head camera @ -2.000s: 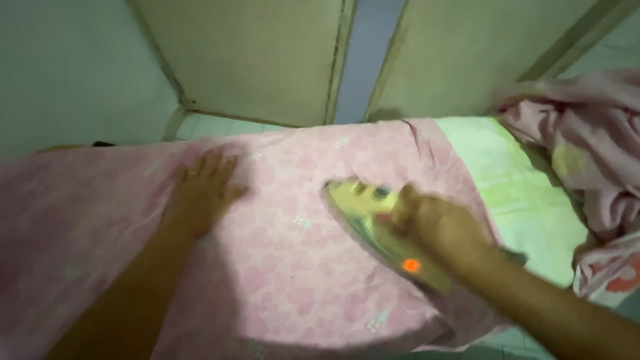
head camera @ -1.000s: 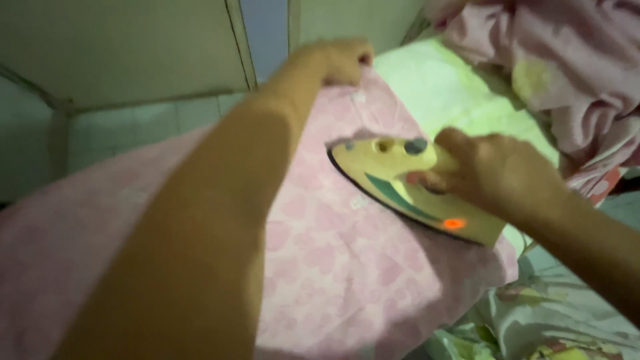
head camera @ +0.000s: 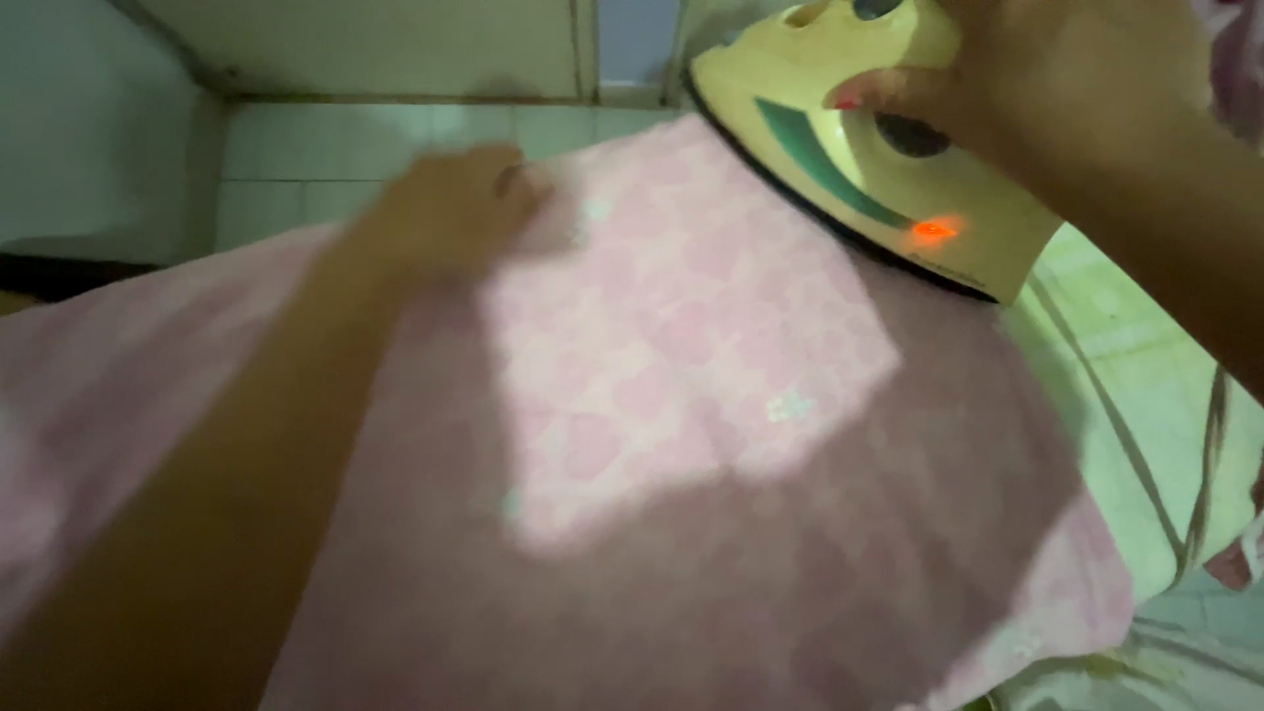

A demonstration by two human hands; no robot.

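My right hand (head camera: 1066, 89) grips the handle of a pale yellow clothes iron (head camera: 889, 168) at the upper right. The iron has a green stripe and a glowing orange light. It appears raised above the pink patterned cloth (head camera: 681, 346), though its exact height cannot be told. My left hand (head camera: 474, 207) is at the cloth's far edge, left of the iron, with its fingers bent. Blur hides whether those fingers pinch the fabric. Shadows of my arms fall over the cloth.
A green and white cloth (head camera: 1126, 395) lies under the pink one at the right. Beyond the far edge are a tiled floor (head camera: 316, 148) and a pale door or panel (head camera: 395, 49). More patterned fabric (head camera: 1086, 676) lies low at the lower right.
My left hand has moved left along the far edge from near the green and white cloth. The iron, still in my right hand, has moved up in the picture and looks nearer the camera.
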